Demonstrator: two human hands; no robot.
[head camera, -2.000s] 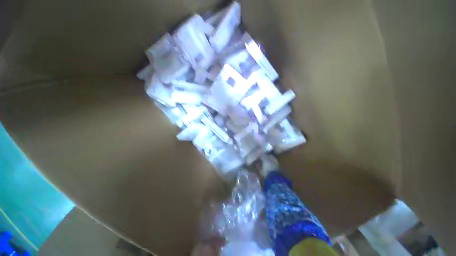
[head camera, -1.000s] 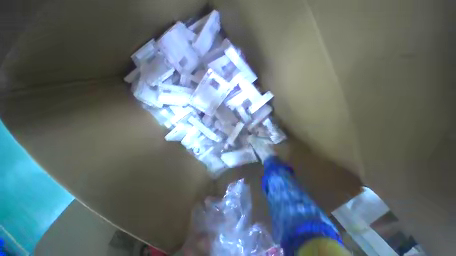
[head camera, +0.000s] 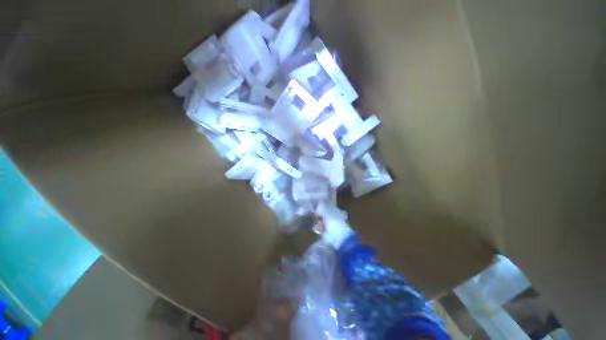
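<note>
Bagged white housings (head camera: 292, 113) lie in a jumbled pile at the bottom of a deep brown carton (head camera: 126, 192). My right hand (head camera: 334, 224), in a white glove below a blue patterned sleeve, reaches down to the near end of the pile. Its fingers are blurred against the white pieces, so I cannot tell if they grip one. My left hand (head camera: 269, 324), bare and partly cut off by the bottom edge, holds crumpled clear poly bags (head camera: 319, 292) beside the right sleeve.
The carton walls rise on all sides around my arms. Green floor (head camera: 40, 219) shows at the left, with a blue object (head camera: 12, 325) in the lower left corner. White and dark items (head camera: 502, 292) lie outside the carton at the lower right.
My right hand has moved down to the pile's near end, lifted away, and now is back at it, closer to the bags. Pieces at the near end have shifted. The camera view has swayed.
</note>
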